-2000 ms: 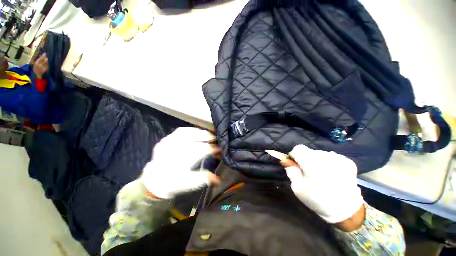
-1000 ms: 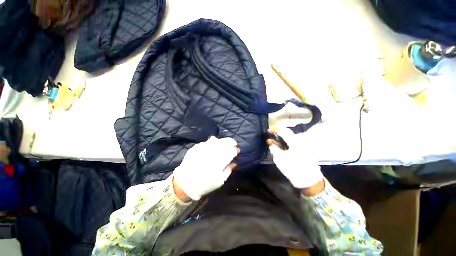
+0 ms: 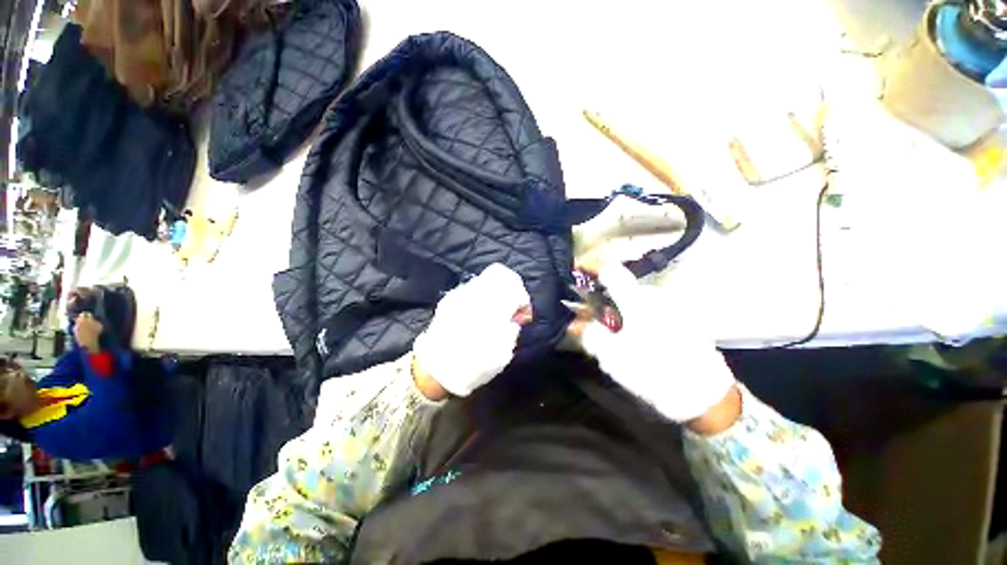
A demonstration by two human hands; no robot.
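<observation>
A dark quilted backpack (image 3: 442,177) lies on the white table, its near edge against the dark apron. My left hand (image 3: 475,331), in a white glove, pinches the backpack's edge at its lower right. My right hand (image 3: 652,342), also gloved, holds small thread snips (image 3: 600,300) with red and dark handles, the points at that edge, close to my left fingertips. A webbing strap (image 3: 687,226) loops out from the bag's right side. The exact spot between my fingertips is partly hidden.
The wooden-handled tool (image 3: 646,155) lies beyond the strap. A thin dark cable (image 3: 820,265) and a pale tub (image 3: 939,94) are at right. Another quilted bag (image 3: 285,88), brown pieces (image 3: 166,44) and dark bags (image 3: 94,132) are at back left. A person in blue (image 3: 88,403) is at left.
From two seconds ago, the view has swung right. The wooden tool, earlier in my right hand, now lies on the table, and my right hand holds snips. My left hand has moved onto the bag's edge.
</observation>
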